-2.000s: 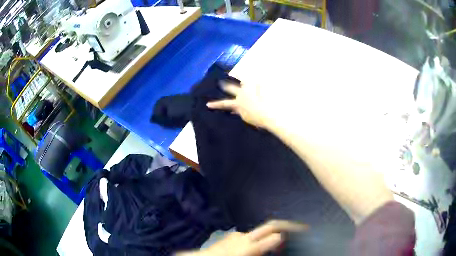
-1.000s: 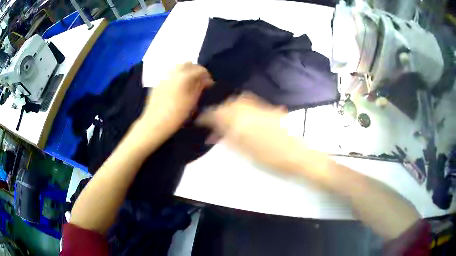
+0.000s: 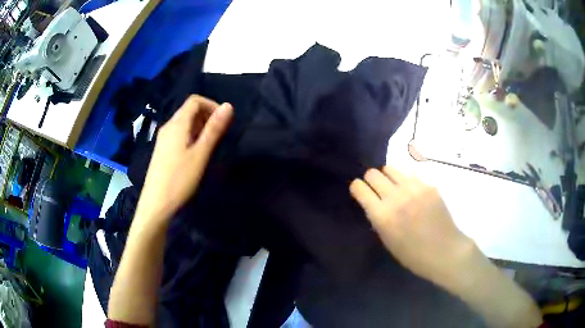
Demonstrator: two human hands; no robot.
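A large black-navy garment piece [image 3: 288, 186] lies spread and wrinkled over the white table and hangs over its front edge. My left hand [image 3: 186, 150] is over its left part, fingers curled and thumb apart, with no cloth visibly pinched. My right hand [image 3: 410, 214] is at its right edge, with fingertips on the cloth. The thumb is hidden, so I cannot tell whether it grips the cloth.
The white-grey sewing machine [image 3: 532, 64] stands at the right beyond the cloth. Dark crumpled garments with white strips [image 3: 106, 246] lie at lower left. A blue trough [image 3: 186, 25] separates this table from a neighbouring machine [image 3: 58, 48] at upper left.
My hands have moved apart from close together at the middle, the right one to the right and down. The cloth now spreads wider and covers the table's front part.
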